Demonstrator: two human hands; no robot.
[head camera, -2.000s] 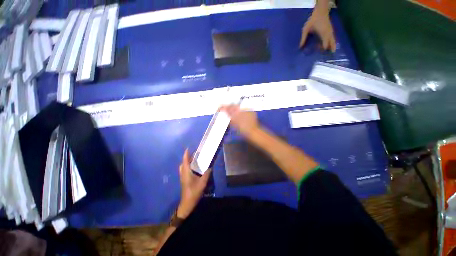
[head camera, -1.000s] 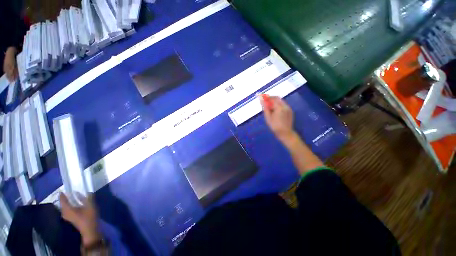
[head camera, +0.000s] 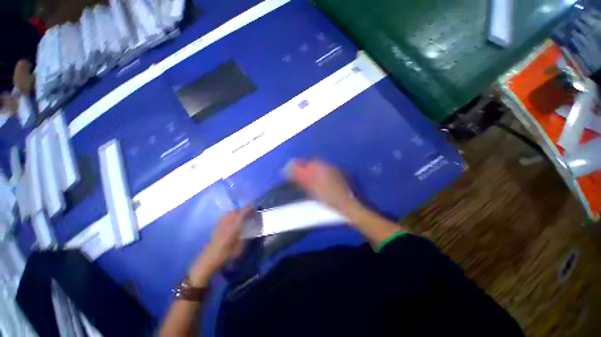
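A white plastic part lies across in front of my body, above the printed blue sheet. My left hand is shut on its left end. My right hand is above the part's right half, blurred, with its fingers closed around a small red-orange thing, likely the trimming knife; its tip is too blurred to tell. Another white part lies alone on the sheet to the left.
White parts are heaped at the far left, with a row nearer. A black open box holds white parts at lower left. A green surface and orange bin are at right. Another person's hand shows at upper left.
My left hand has let go of one part at the left and now holds the part that lay at the right. My right hand has moved left and nearer my body.
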